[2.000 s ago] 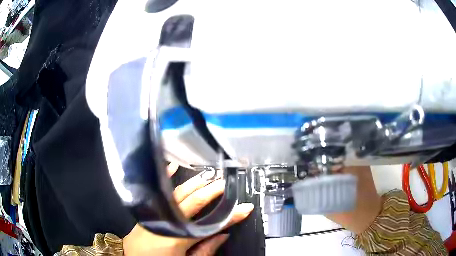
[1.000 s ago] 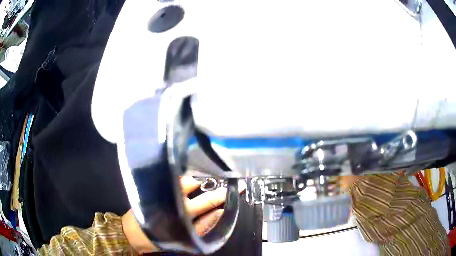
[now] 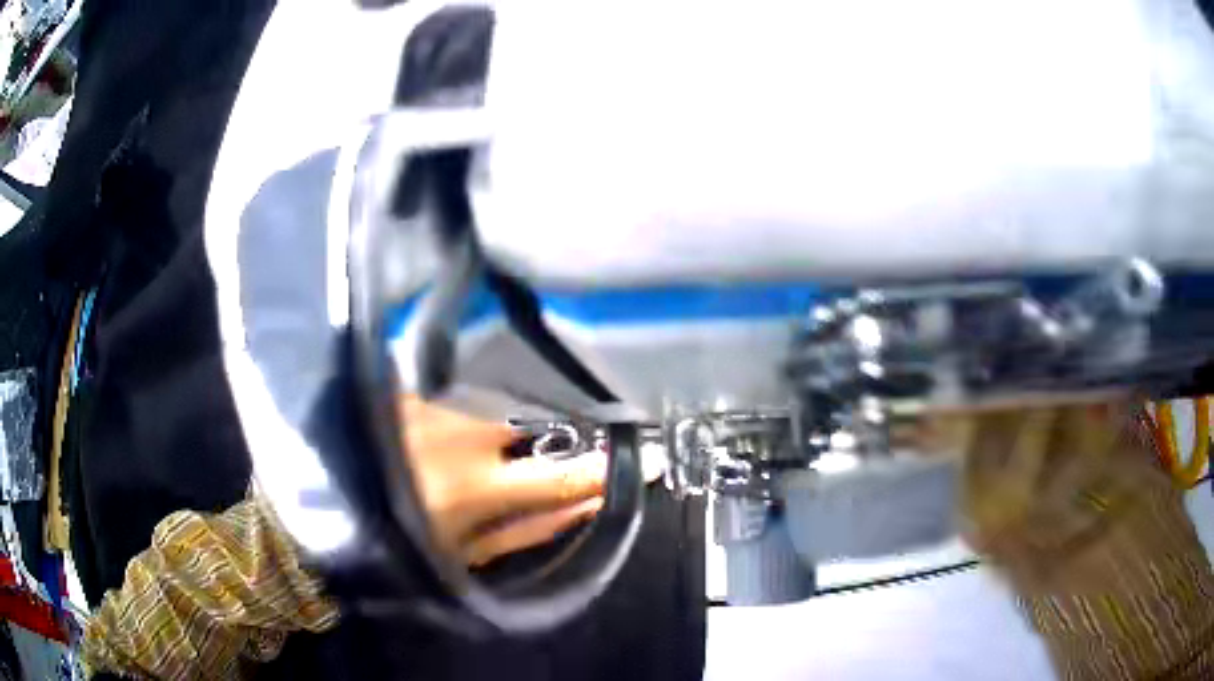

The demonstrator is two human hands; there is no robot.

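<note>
The white sewing machine head (image 3: 825,146) with a blue stripe fills much of the view. Its curved shiny lever guard (image 3: 300,346) stands at the left end. The black garment (image 3: 147,399) lies left of and below the head, its straight right edge below the needle area. My left hand (image 3: 493,479) shows through the guard, fingers extended to the right over the cloth near the small metal parts; its grip is unclear. My right hand (image 3: 932,428) is almost wholly hidden behind the head; mainly its striped sleeve shows.
A large grey tension dial (image 3: 885,508) and a smaller ribbed grey knob (image 3: 768,559) sit low on the machine. A yellow scissor handle (image 3: 1182,446) shows at the right. White table surface (image 3: 852,639) shows below. Red and tan items lie at the far left.
My left hand has moved slightly up, with its fingers near the needle area. My right hand has gone behind the head, with its sleeve further up. The machine head's place in view has shifted.
</note>
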